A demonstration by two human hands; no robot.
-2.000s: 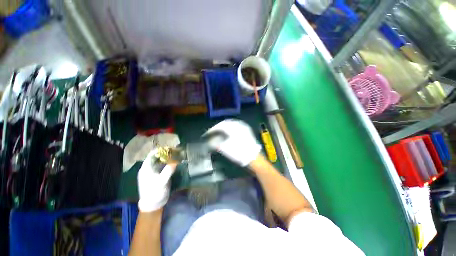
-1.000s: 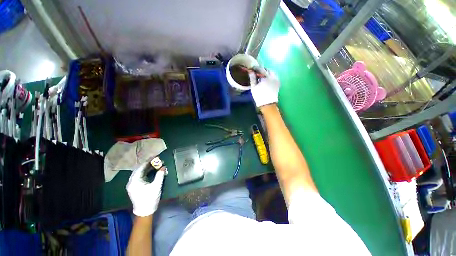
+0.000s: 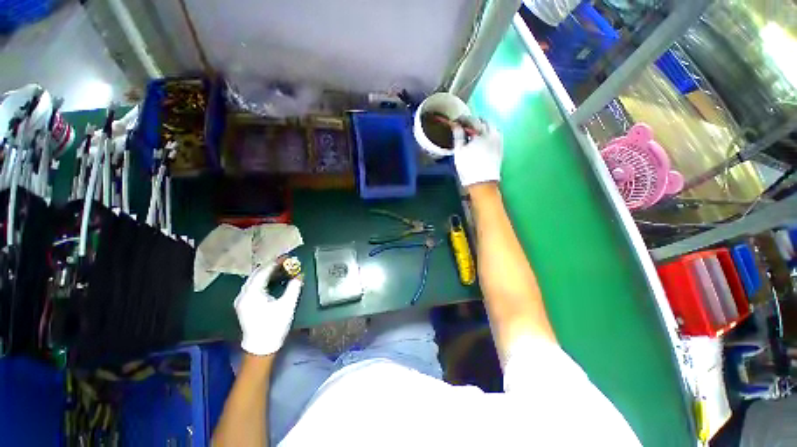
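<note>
My left hand (image 3: 267,309), in a white glove, holds a small brass-coloured part (image 3: 291,265) in its fingertips, left of the flat silver fixture block (image 3: 338,276). My right hand (image 3: 480,155), also in a white glove, is at the right rim of the white grease pot (image 3: 421,134) at the back right. Its fingers are closed on the orange-red grease brush (image 3: 458,127), whose lower end is in the pot over brown contents.
An off-white rag (image 3: 244,251) lies behind my left hand. Green-handled pliers (image 3: 404,226), blue-handled pliers (image 3: 426,258) and a yellow-handled tool (image 3: 460,251) lie right of the block. Stacked black units (image 3: 131,279) with upright rods stand left. Blue bins (image 3: 384,153) line the back.
Since two seconds ago, my right hand has moved from beside the block back to the pot and taken hold of the brush. My left hand keeps the brass part, now turned differently.
</note>
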